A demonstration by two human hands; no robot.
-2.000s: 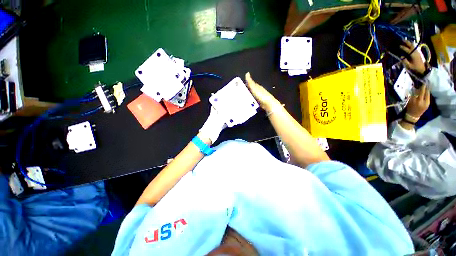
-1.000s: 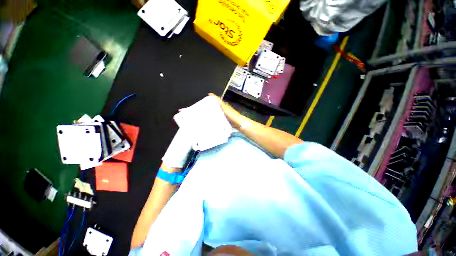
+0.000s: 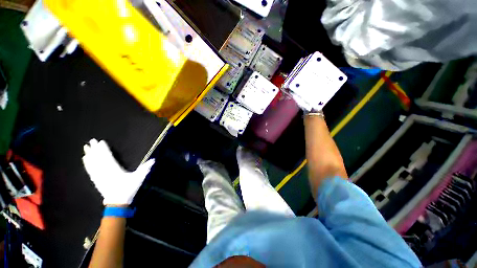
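Observation:
My left hand (image 3: 114, 175) wears a white glove with a blue wrist strap. It is empty, fingers spread, over the black bench mat (image 3: 63, 172) near its edge. My right hand (image 3: 313, 109) is stretched forward and mostly hidden beneath a stack of white units (image 3: 320, 81). Layered edges show at the stack's left side. The top unit's face is up, with dark dots at the corners. Several labelled white units (image 3: 257, 93) lie grouped to the left of this stack, beside a pinkish-purple surface (image 3: 276, 118).
A large yellow carton (image 3: 123, 52) stands at upper left on the mat's edge. White units (image 3: 42, 31) lie beyond it. Red-orange pads (image 3: 30, 196) lie at far left. A person's silvery sleeve (image 3: 402, 31) is at upper right. Racks (image 3: 418, 172) stand at right.
The view has turned right. My hands have moved apart from the white unit held between them. My right hand has reached forward to a stack; my left is open over the mat.

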